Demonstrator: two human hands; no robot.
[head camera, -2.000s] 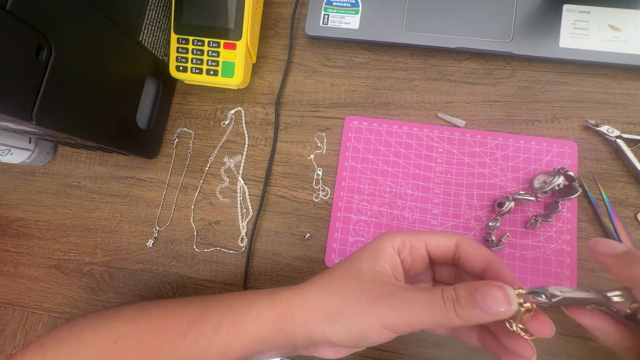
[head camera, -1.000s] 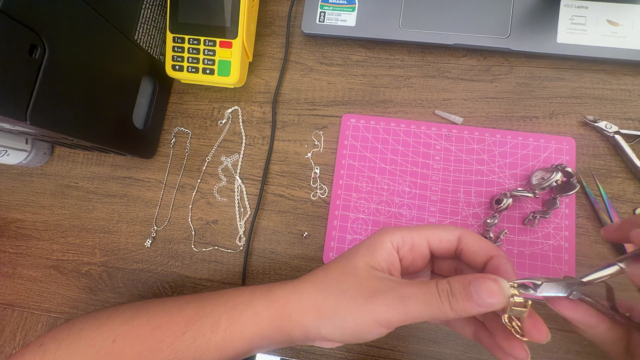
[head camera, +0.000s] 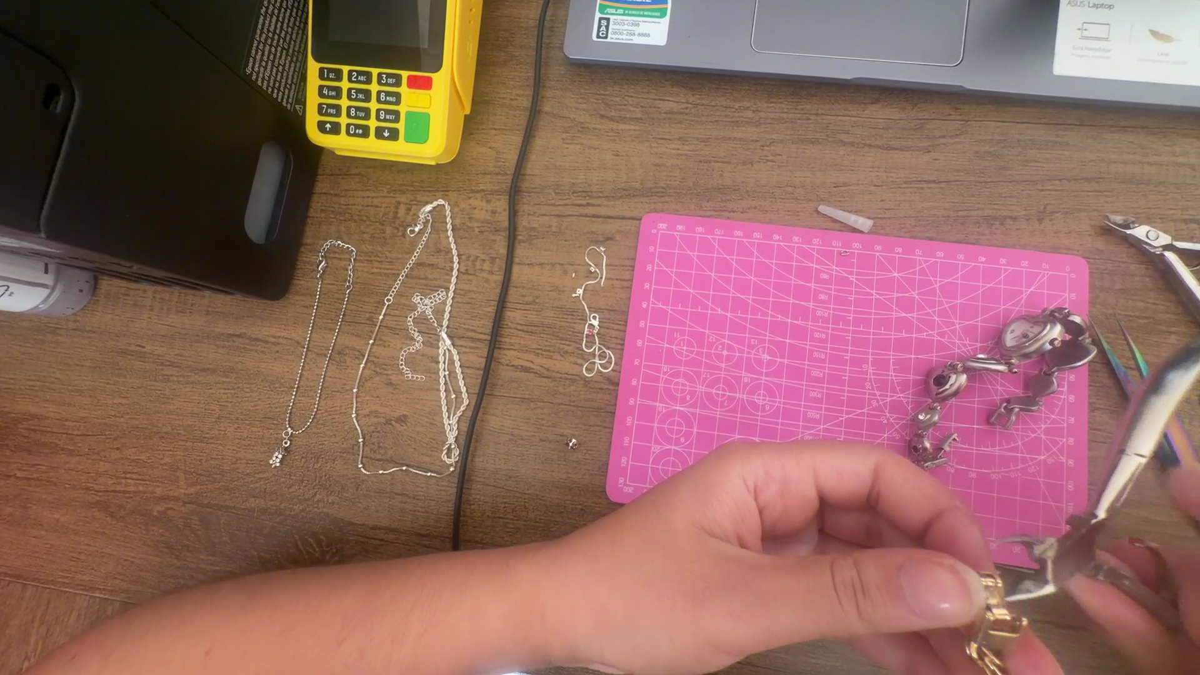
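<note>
Between its thumb and fingers my left hand (head camera: 825, 562) pinches a gold-coloured metal link piece (head camera: 996, 623). My right hand (head camera: 1139, 595), partly cut off by the right edge, holds metal jewellery pliers (head camera: 1120, 469), whose parted jaws are at the gold piece; contact is hard to tell. Behind my hands, a silver-coloured watch with a jewelled link bracelet (head camera: 1031, 336) lies on a pink cutting mat (head camera: 750, 281). Tweezers with an iridescent finish (head camera: 1134, 361) rest beyond the mat's right edge, partly behind the pliers.
Silver-coloured necklaces (head camera: 309, 347) and chains (head camera: 448, 328) lie left on the wooden table, beside a black cable (head camera: 511, 234). A yellow card terminal (head camera: 394, 103), a black device (head camera: 141, 141) and an ASUS laptop (head camera: 844, 70) stand behind. A second pair of pliers (head camera: 1158, 244) lies far right.
The pliers in my right hand have turned more upright, and their jaws have parted. My left hand still holds the gold-coloured piece.
</note>
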